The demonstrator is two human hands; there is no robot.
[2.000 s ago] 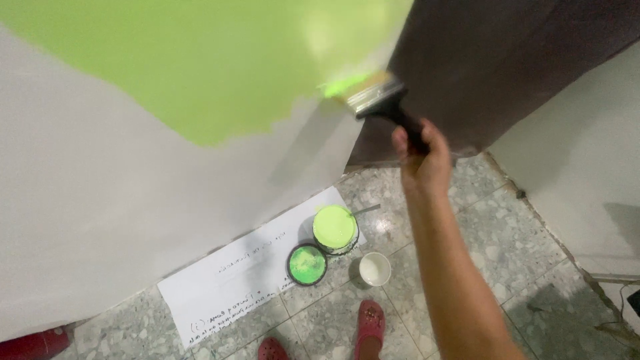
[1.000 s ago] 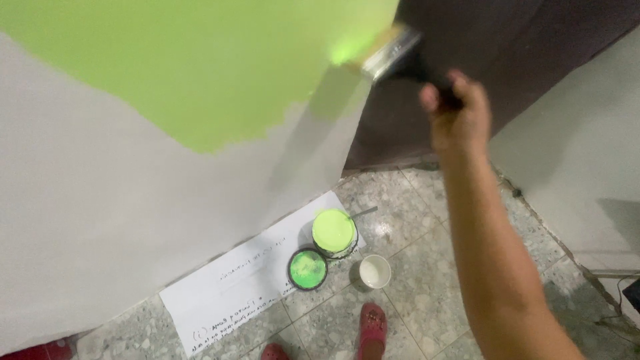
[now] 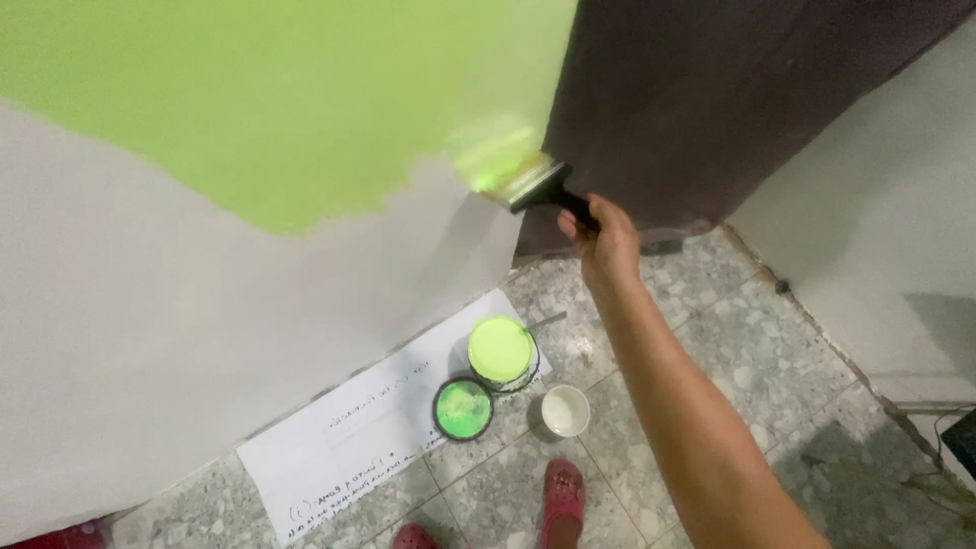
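Observation:
My right hand (image 3: 606, 236) grips the black handle of a wide flat paintbrush (image 3: 530, 183). Its bristles touch the wall near the corner, where a bright wet patch of green paint (image 3: 496, 156) shows. Dry-looking light green paint (image 3: 305, 114) covers the upper wall with a ragged lower edge, above bare off-white wall (image 3: 152, 305). My left hand is out of the frame. On the floor stands an open bucket of lime-green paint (image 3: 500, 349) with a stick or handle jutting from it. Beside it lies a round lid with green paint (image 3: 463, 409).
A white cup (image 3: 566, 411) stands by the bucket. A sheet of white paper with writing (image 3: 366, 427) lies along the wall's foot. A dark brown wall surface (image 3: 671, 99) adjoins the green one. My feet in pink clogs (image 3: 564, 488) are on the speckled tile floor (image 3: 701, 305).
My right hand has moved the brush lower on the wall than a second ago. A bright band of green paint now shows at the corner above the brush.

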